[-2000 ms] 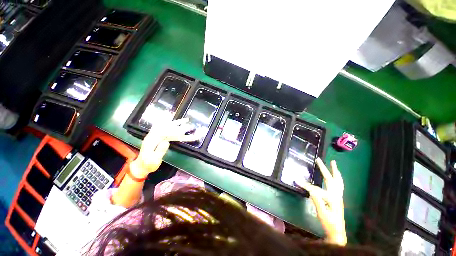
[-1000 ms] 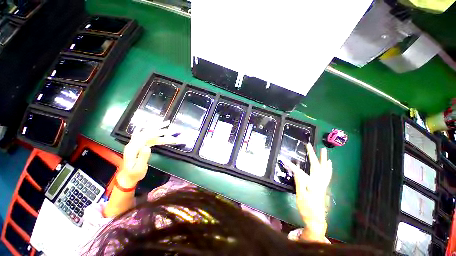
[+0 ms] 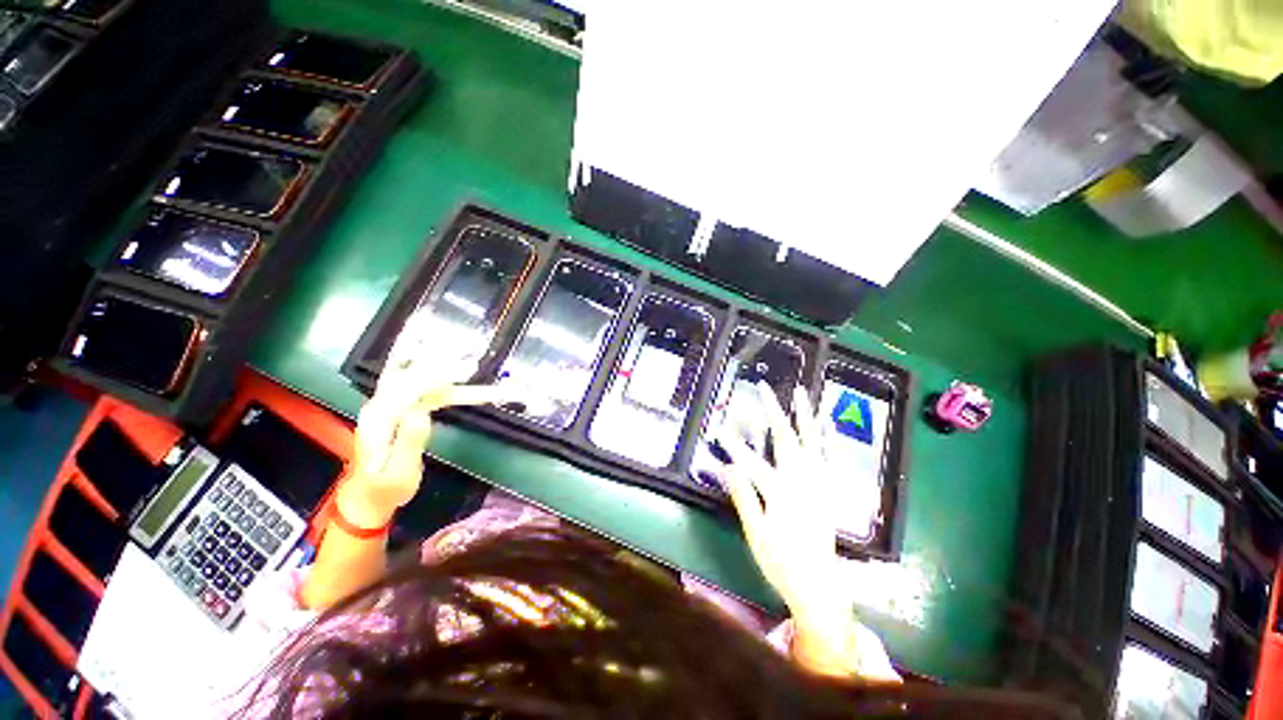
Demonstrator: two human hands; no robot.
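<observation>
A long black phone tray [image 3: 598, 447] lies on the green mat with a smartphone in each slot. The rightmost smartphone [image 3: 856, 471] shows a white screen with a blue and green figure. The middle smartphone [image 3: 654, 380] shows a white and dark screen. My left hand [image 3: 401, 422] is over the lower ends of the two leftmost phones, fingers spread, holding nothing. My right hand [image 3: 774, 485] is over the second smartphone from the right, fingers spread, its fingertips at the screen. Whether the fingertips touch the glass is hard to tell.
A large white board [image 3: 830, 127] stands behind the tray. Stacked phone trays are at left [image 3: 267, 260] and right [image 3: 1076, 521]. A pink item [image 3: 964, 407] lies right of the tray. A calculator [image 3: 221, 537], white paper [image 3: 155, 633] and a red-orange tray [image 3: 40, 570] are at lower left.
My right hand has moved left from the rightmost phone to the one beside it. The rightmost screen now shows white with a blue and green figure. My left hand stays near the leftmost phones.
</observation>
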